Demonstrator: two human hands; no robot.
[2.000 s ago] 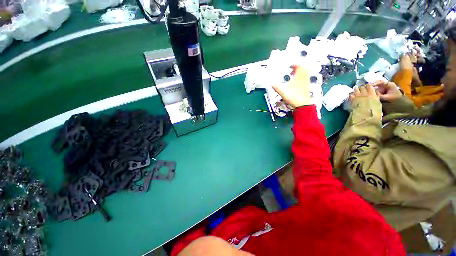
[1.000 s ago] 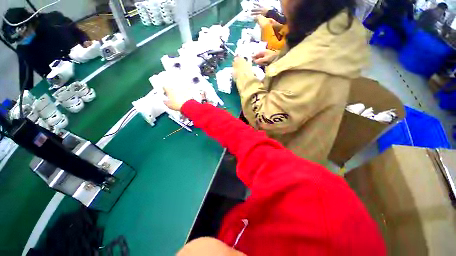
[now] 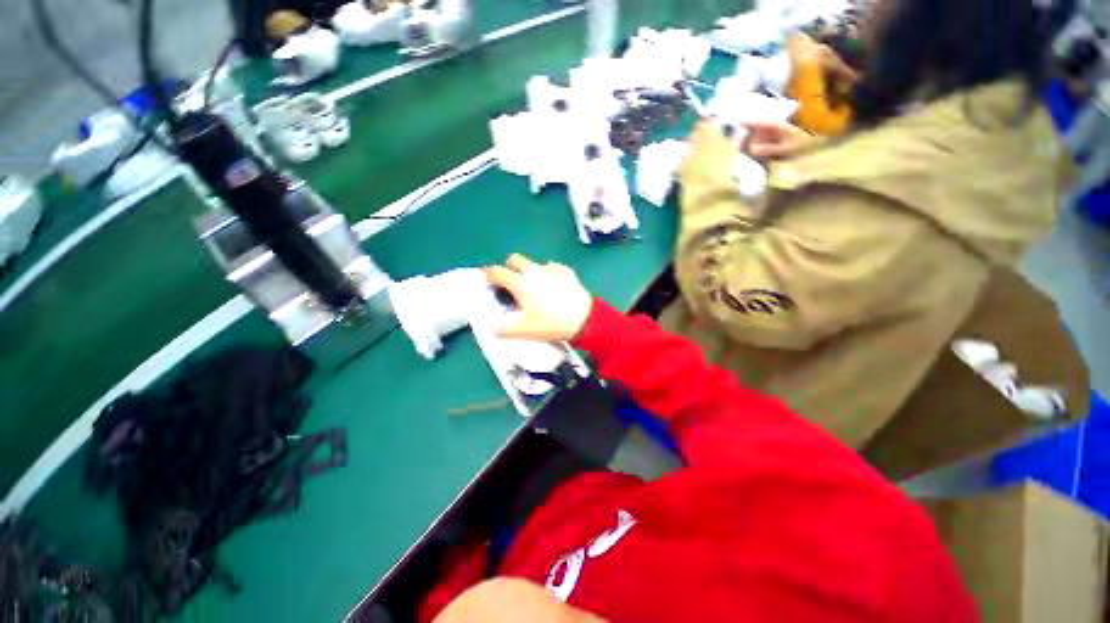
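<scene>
My right hand [image 3: 545, 299], in a red sleeve, is closed on a white camera housing [image 3: 453, 304] at the bench's near side. Its fingers lie over the housing beside a dark round spot. A longer white part [image 3: 526, 365] extends below the hand toward the bench edge, with dark pieces beside it. Whether the two are joined I cannot tell. My left hand is not in view. A blurred skin-coloured shape at the bottom edge cannot be made out.
White camera parts [image 3: 570, 128] are piled at the back. A black screwdriver [image 3: 262, 207] leans over a silver screw feeder [image 3: 290, 278]. Black plates [image 3: 201, 450] are heaped at left. A seated person in a tan jacket [image 3: 840, 256] works at right. A cardboard box [image 3: 1049, 548] stands lower right.
My right hand has left the white pile and come back toward the near bench edge with a white housing in it. The view has turned left since the previous frame.
</scene>
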